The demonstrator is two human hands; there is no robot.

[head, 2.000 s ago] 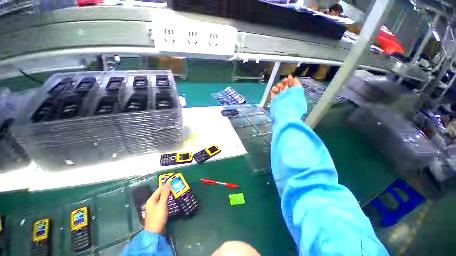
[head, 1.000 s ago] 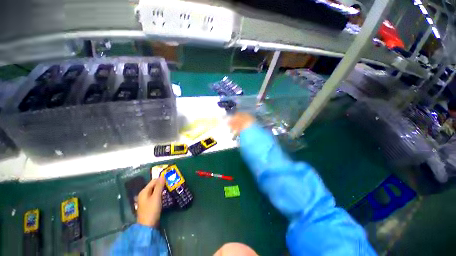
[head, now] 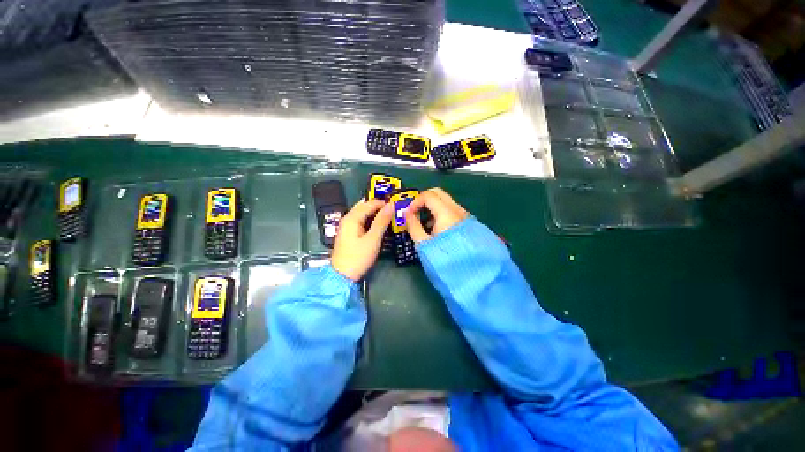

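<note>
My left hand is around two yellow and black phones, one partly behind the other. The front phone has a lit blue screen; the rear phone shows its yellow top. My right hand has its fingertips at the front phone's screen and right edge, partly covering it. Whether something small is between the right fingertips cannot be told. A black face-down phone lies in a tray pocket just left of my left hand.
Clear blister tray at left holds several phones. Two unlit phones lie on the white strip by a pale-yellow piece. Stacked trays stand behind. Another clear tray at right has one black phone.
My right hand has come back from the far tray to the phones in my left hand. The view has tilted down and turned left. The green square is out of sight behind my right arm.
</note>
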